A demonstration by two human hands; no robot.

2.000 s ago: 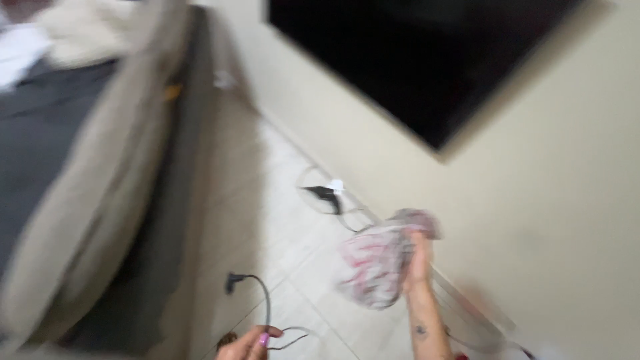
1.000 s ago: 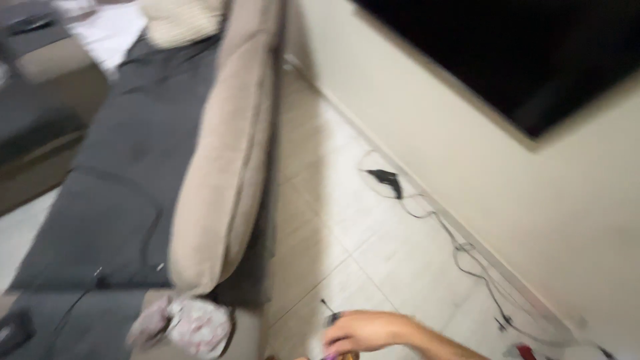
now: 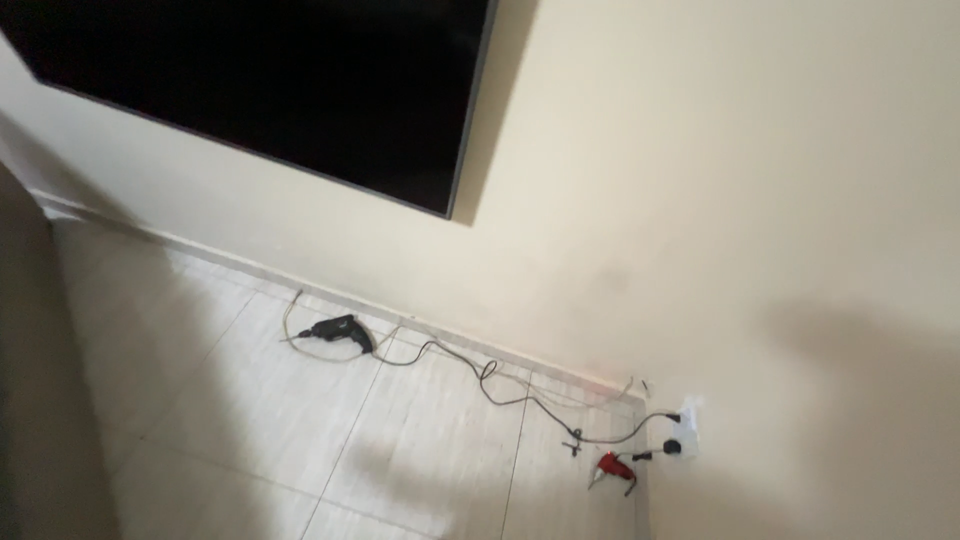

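Note:
Neither my left hand nor my right hand shows now. A black corded power drill (image 3: 341,331) lies on the tiled floor beside the skirting board, its bit toward the left. Its dark cord (image 3: 517,400) winds along the floor to a plug (image 3: 673,418) in a white wall outlet (image 3: 690,427). Below that plug a round black plug (image 3: 672,447) sits in the same outlet. A small red tool with a pale tip (image 3: 616,466), perhaps a glue gun, lies on the floor near the outlet.
A large black television (image 3: 262,82) is mounted on the cream wall above the floor. A thin pale cable (image 3: 322,358) loops around the drill. The dark side of a sofa (image 3: 37,360) stands at the left edge. Shadows fall on wall and floor.
Both hands have left the view, which has swung right to the wall outlet. One second ago the patterned cloth lay on the sofa; two seconds ago my right hand held it.

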